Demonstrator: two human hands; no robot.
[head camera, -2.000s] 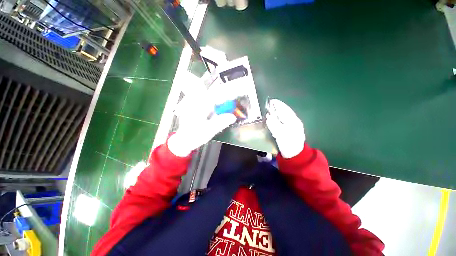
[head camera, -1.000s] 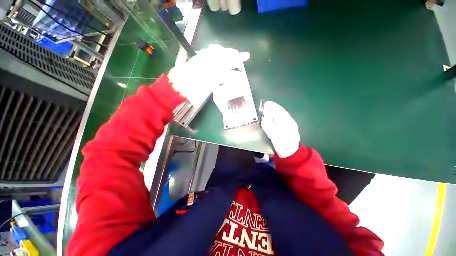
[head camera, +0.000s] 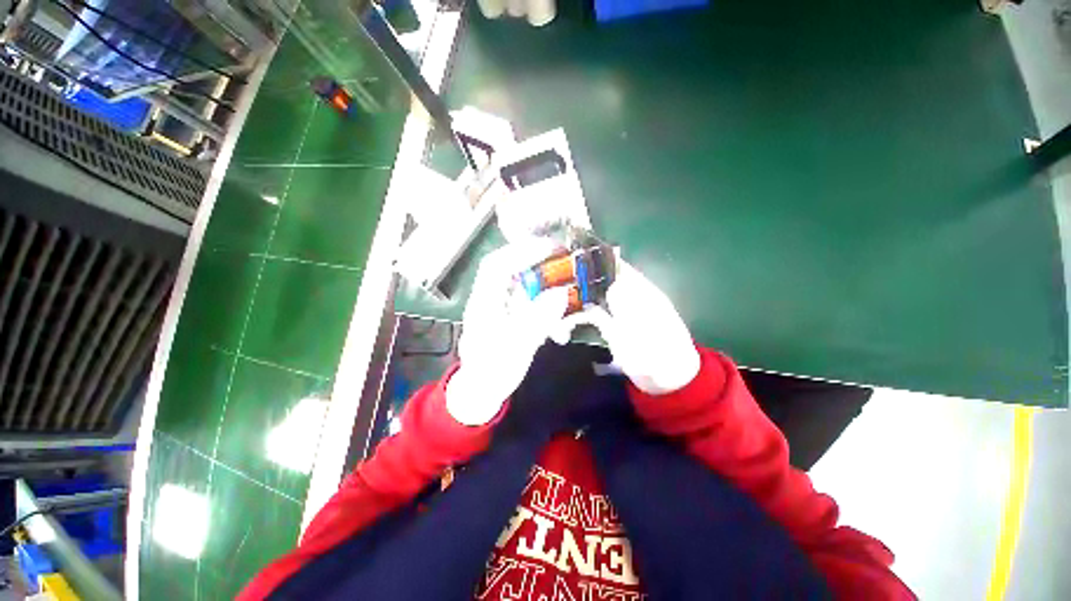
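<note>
A small electrical unit (head camera: 570, 274), black with orange bands and a blue part, is held between my two white-gloved hands just in front of the bench fixture. My left hand (head camera: 503, 329) holds its left side. My right hand (head camera: 648, 325) is at its right side, fingertips against the black part. The pale assembly fixture (head camera: 543, 188) with a dark rectangular opening lies beyond the unit; its near part is hidden by the unit and my hands. A pale slide block (head camera: 452, 241) lies angled to the left of the fixture.
A green belt conveyor (head camera: 276, 270) runs along the left, with another black and orange unit (head camera: 334, 95) on it. Pale cylinders (head camera: 517, 9) and a blue bin (head camera: 648, 7) stand at the green bench's far side. A dark bar (head camera: 411, 71) slants above the fixture.
My left hand has come back from the fixture's far end to the near side. The unit is now between both hands. The unit on the conveyor shows slightly farther up and left.
</note>
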